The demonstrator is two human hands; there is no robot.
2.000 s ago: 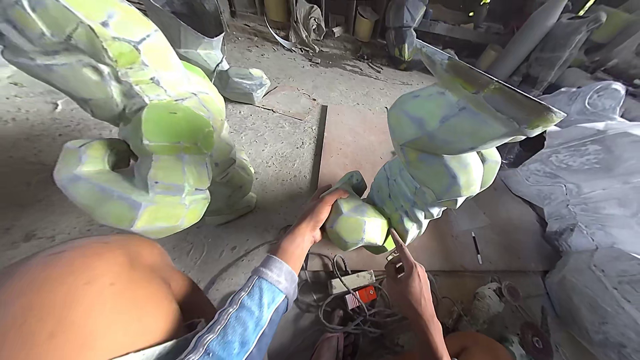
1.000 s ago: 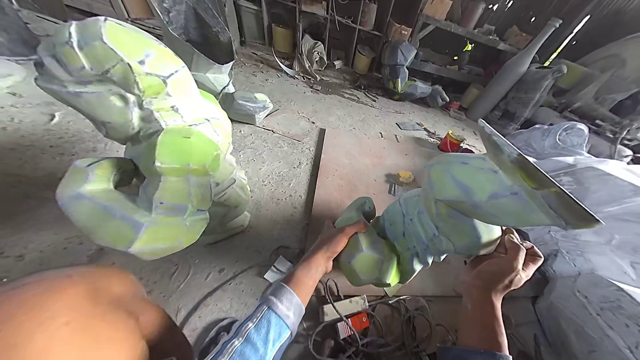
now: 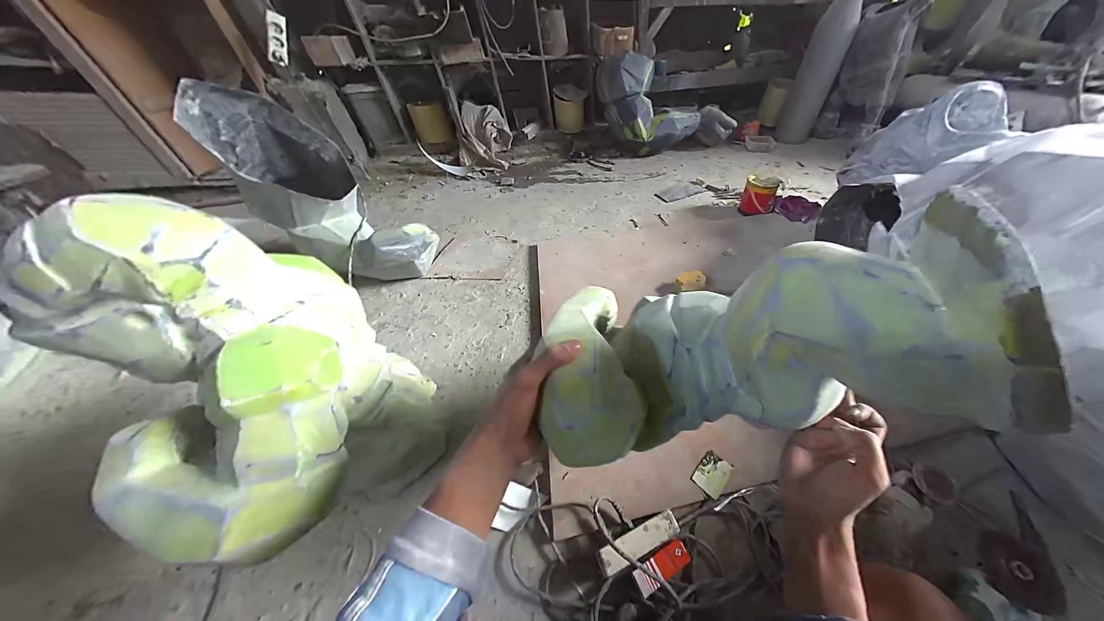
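A faceted, green-and-grey sculpted piece (image 3: 828,336), limb-like with a hollow flared end at the right, is held above a flat board (image 3: 586,259). My left hand (image 3: 517,405) grips its rounded left end, with the thumb on top. Under the middle of the piece is my right hand (image 3: 837,457), its curled fingers against the lower edge; whether they hold anything else is hidden. A similar curled green sculpted piece (image 3: 280,371) stands on the floor at the left.
Behind the left piece is a grey hollow form (image 3: 293,207). Tangled cables surround a power strip (image 3: 638,543) and a red-and-white box (image 3: 662,565) below my hands. A red tin (image 3: 759,195) stands beyond the board. Plastic-wrapped forms (image 3: 1035,181) fill the right side; an angle grinder (image 3: 1022,565) lies lower right.
The held piece has turned from a slanting pose to nearly level, its flared end now at the right. My right hand has moved from its left end to its underside. The view has tilted up.
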